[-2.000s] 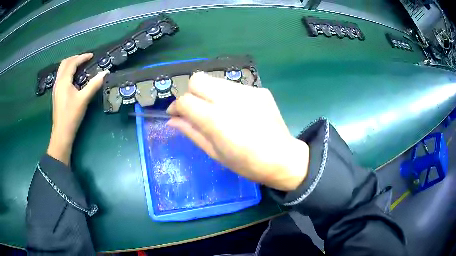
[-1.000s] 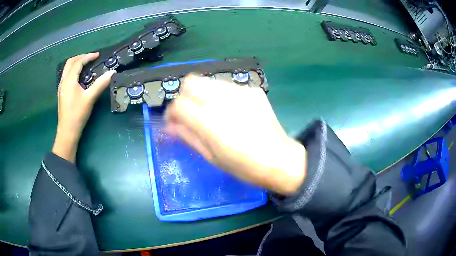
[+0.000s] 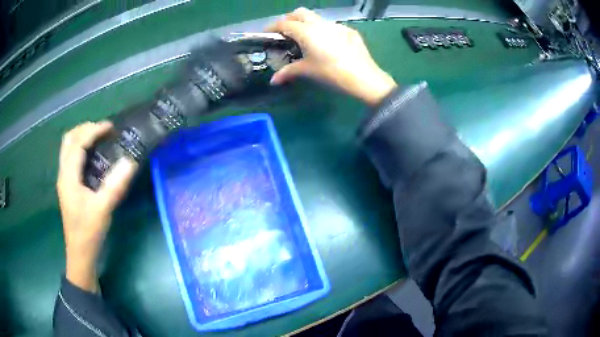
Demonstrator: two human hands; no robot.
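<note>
My left hand (image 3: 92, 184) grips the lower left end of a dark carrier bar (image 3: 158, 115), which is blurred and slants up to the right. My right hand (image 3: 329, 56) is closed around the right end of a second dark bar (image 3: 247, 62) behind the tray. A round unit with a pale centre (image 3: 258, 60) shows on this bar. The two bars overlap near the top centre. A thin silver tool, likely tweezers (image 3: 253, 35), shows at the right fingers. The blue tray (image 3: 299, 217) lies in front, with reddish specks and glare on its bottom.
Two more dark bars lie on the green surface, one at the upper right (image 3: 437, 39) and a smaller one (image 3: 515, 41) beyond it. A metal parts cluster (image 3: 569, 39) is at the far right. A blue stool (image 3: 562, 187) stands on the grey floor. Another bar shows at the left edge.
The worked bar has moved off the tray to behind it with my right hand. My left hand has moved down and left with its bar. The tray is uncovered and sits differently in view.
</note>
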